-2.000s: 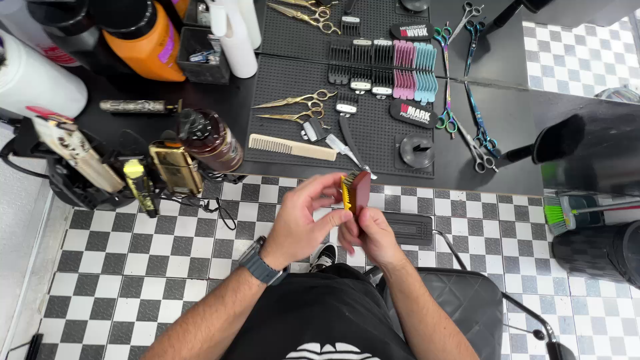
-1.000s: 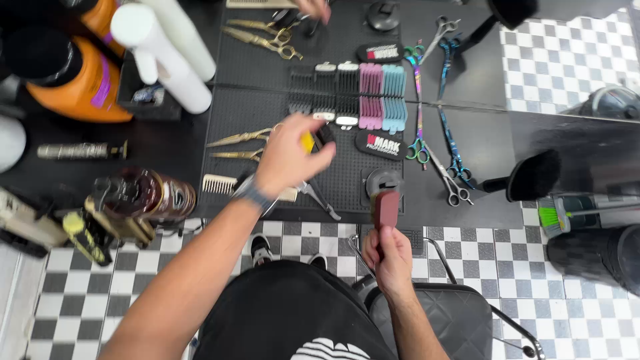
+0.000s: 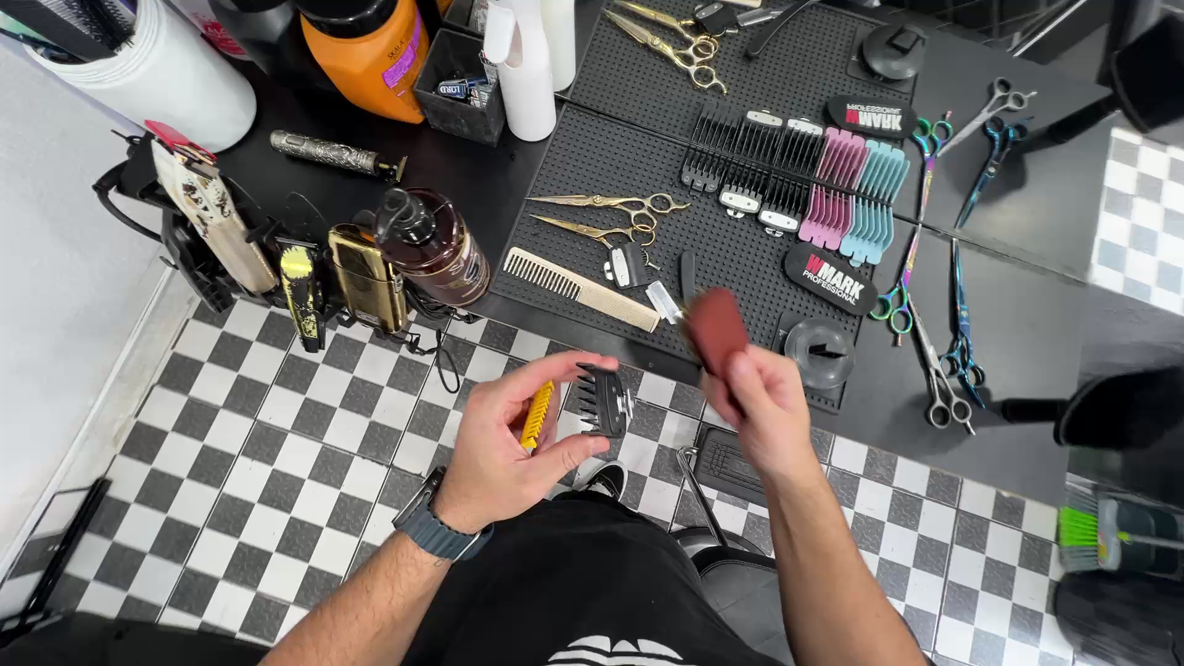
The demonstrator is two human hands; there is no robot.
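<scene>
My left hand [image 3: 518, 439] holds a black clipper guard comb [image 3: 603, 400] between thumb and fingertips, its teeth facing left. Tucked in the same palm is a yellow clipper guard comb [image 3: 537, 416]. My right hand [image 3: 763, 402] grips a small brush with a reddish-brown back [image 3: 718, 328], slightly blurred, its bristles turned left. Beyond the hands, on the black studded mat [image 3: 638, 139], lie a beige comb [image 3: 583, 289], gold scissors [image 3: 601, 201], a black guard with a white clip [image 3: 629, 265] and a straight razor [image 3: 664, 301]. Farther right on the mat stands a row of black, pink and blue guards [image 3: 837, 217].
Clippers [image 3: 215, 217] stand at the left near a dark pump bottle [image 3: 433, 245]. Behind are an orange bottle [image 3: 370, 55] and a black box [image 3: 460, 88]. Coloured scissors [image 3: 962, 333] lie right, before a mirror [image 3: 1008, 166]. A black chair [image 3: 740, 592] stands below right.
My left hand, over the mat one second ago, is back near my body and now holds a black guard with the yellow one. My right hand still holds the brush.
</scene>
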